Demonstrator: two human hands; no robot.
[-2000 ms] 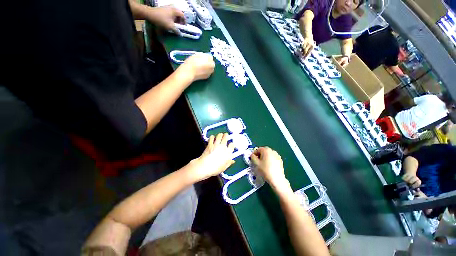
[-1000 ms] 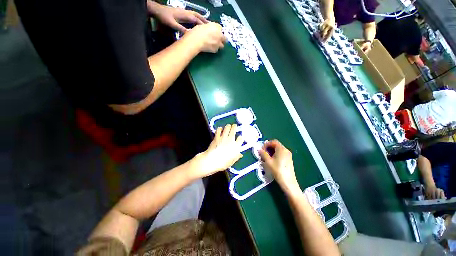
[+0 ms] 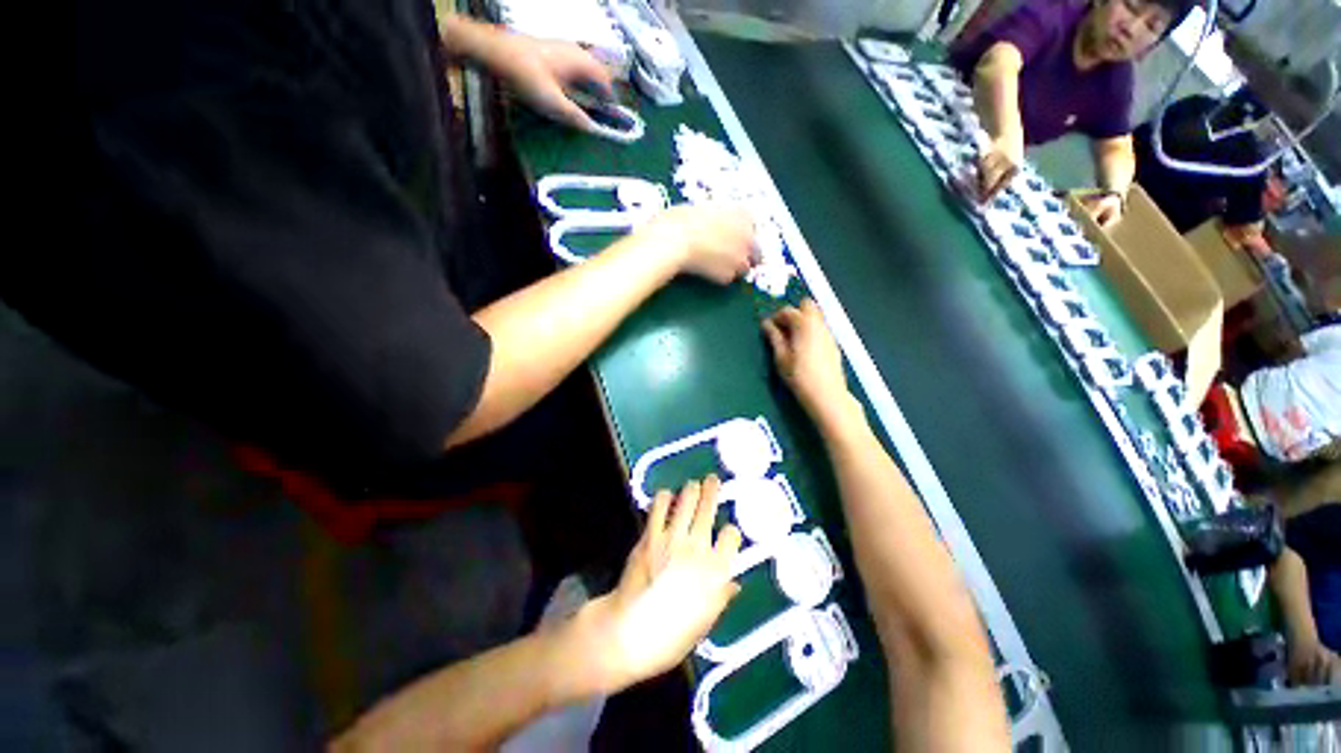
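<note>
Several white oval plastic frames [image 3: 721, 727] with round ends lie in a row on the green bench, in front of me. My left hand [image 3: 680, 577] lies flat with fingers spread over the middle frames. My right hand [image 3: 805, 350] is stretched forward near the pale stripe, just below the pile of small white parts [image 3: 771, 265]. Its fingers are curled, and I cannot tell whether a part is between them. The round end of the nearest frame shows more detail than the others.
A neighbour's hand [image 3: 716, 240] is at the pile, close to my right hand, with two frames [image 3: 581, 191] beside that arm. More frames [image 3: 1030, 703] lie at the lower right. Across the line are rows of frames [image 3: 1052, 302], a person in purple and a cardboard box [image 3: 1154, 272].
My right hand has left the frames and reached forward to the small-parts pile. My left hand stays on the frames. The neighbour's hand has moved onto the pile. The view has shifted.
</note>
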